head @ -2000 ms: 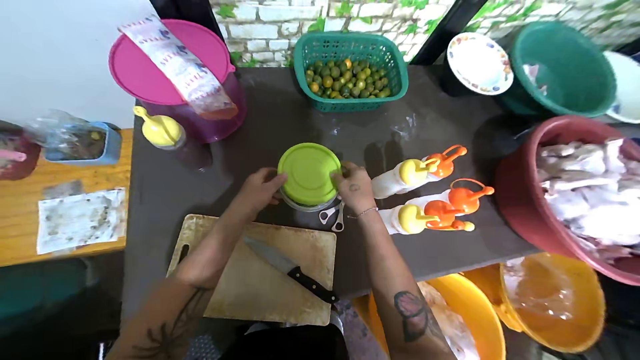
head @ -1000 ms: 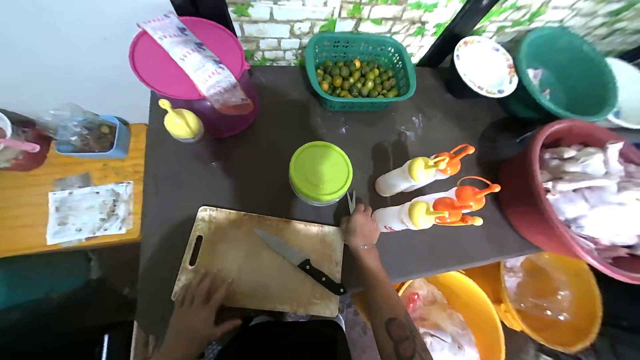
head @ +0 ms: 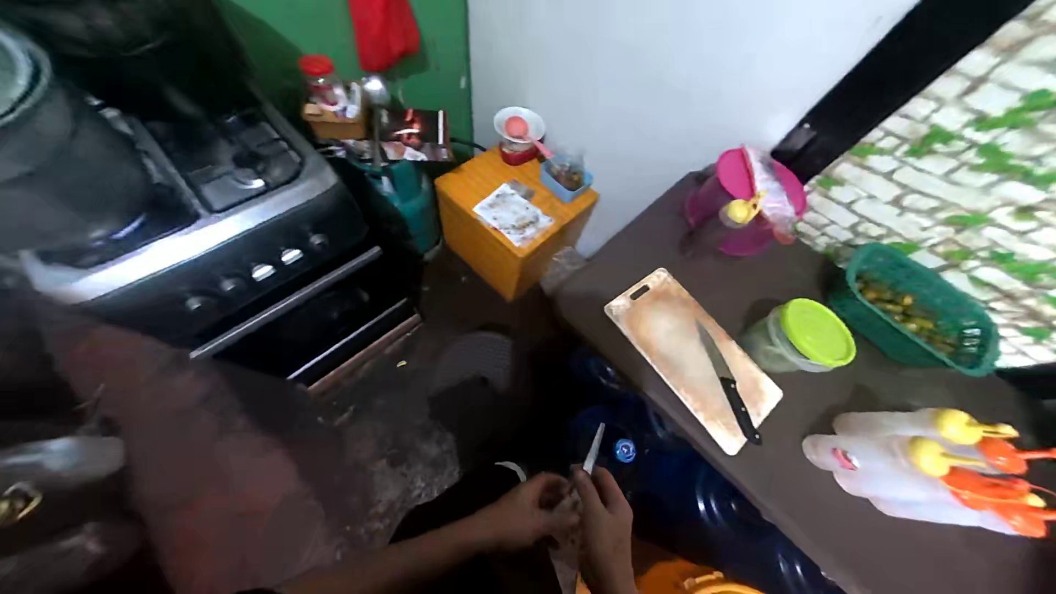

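My right hand [head: 606, 520] is closed round a narrow pointed metal tool [head: 594, 447], seemingly the scissors, its tip pointing up. My left hand [head: 532, 511] is curled close against the right one; whether it grips anything cannot be told. Both hands are low in the view, left of the dark table. On the table, a kitchen knife [head: 726, 384] with a black handle lies across a stained cutting board [head: 664, 330]. Beside the board stands a clear tub with a lime green lid [head: 817, 332].
Squeeze bottles [head: 895, 474], a green basket [head: 924, 322] of small fruits and a pink lidded bucket [head: 738, 206] stand on the table. A gas stove [head: 239, 223] is at left, a wooden stand [head: 495, 247] behind, and blue water bottles [head: 685, 495] under the table edge.
The view has swung far to the left, toward the stove. My hands have left the table and come together below its edge. The scissors beside the tub are gone from there.
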